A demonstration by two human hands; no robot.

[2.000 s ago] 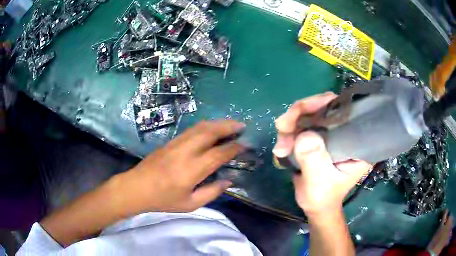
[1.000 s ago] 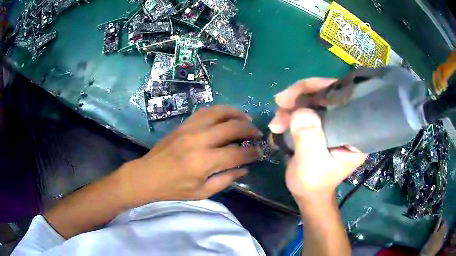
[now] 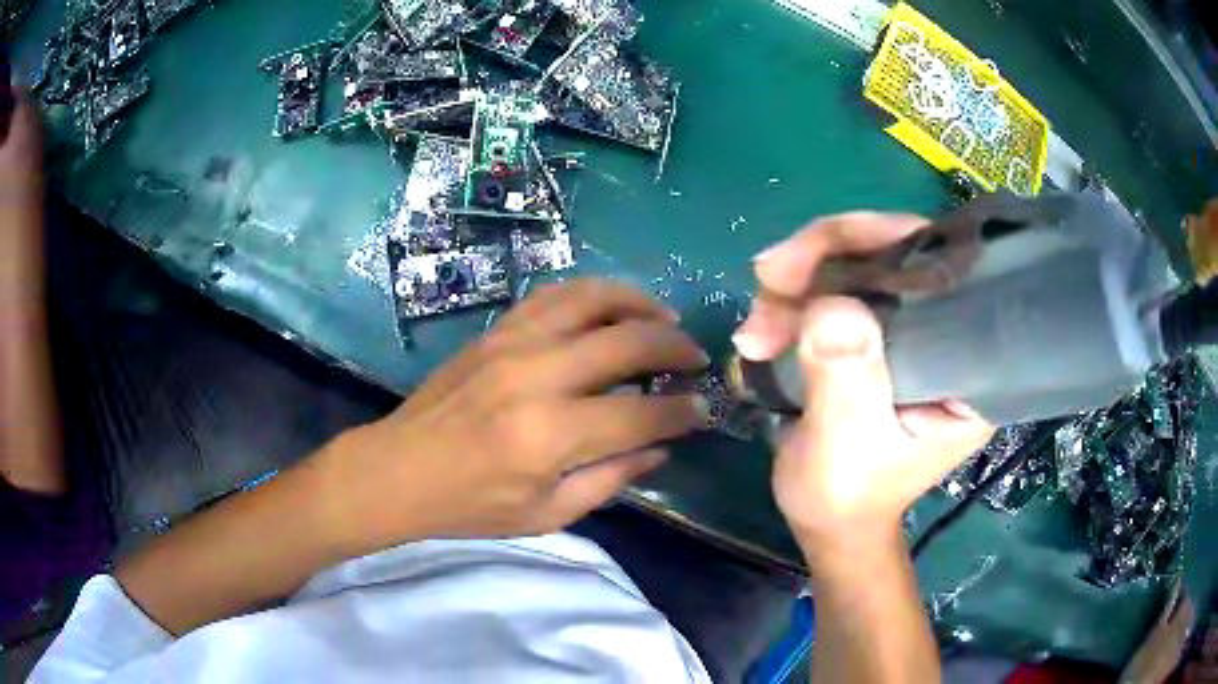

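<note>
My left hand point(image 3: 548, 408) is bare and holds a small circuit board point(image 3: 715, 398) at the fingertips, mostly hidden by the fingers. My right hand point(image 3: 855, 428) is shut on a thick grey power tool point(image 3: 1022, 314), lying sideways with its brass-coloured tip point(image 3: 740, 378) pointing left at the board. The tip is at or very near the board; contact cannot be told. Tiny silvery bits point(image 3: 688, 274) lie on the green bench just beyond the hands.
A board pile point(image 3: 454, 277) lies beyond my left hand, with a brighter green board point(image 3: 504, 160) on it. A denser heap point(image 3: 1122, 468) lies at right. A yellow parts tray point(image 3: 955, 100) sits by the pale rail. Another person's arm point(image 3: 24, 307) shows at the left edge.
Since the oldest frame, my left hand has closed on a board and come up to the tool tip. The view has shifted slightly. Another person's arm has appeared at the left edge.
</note>
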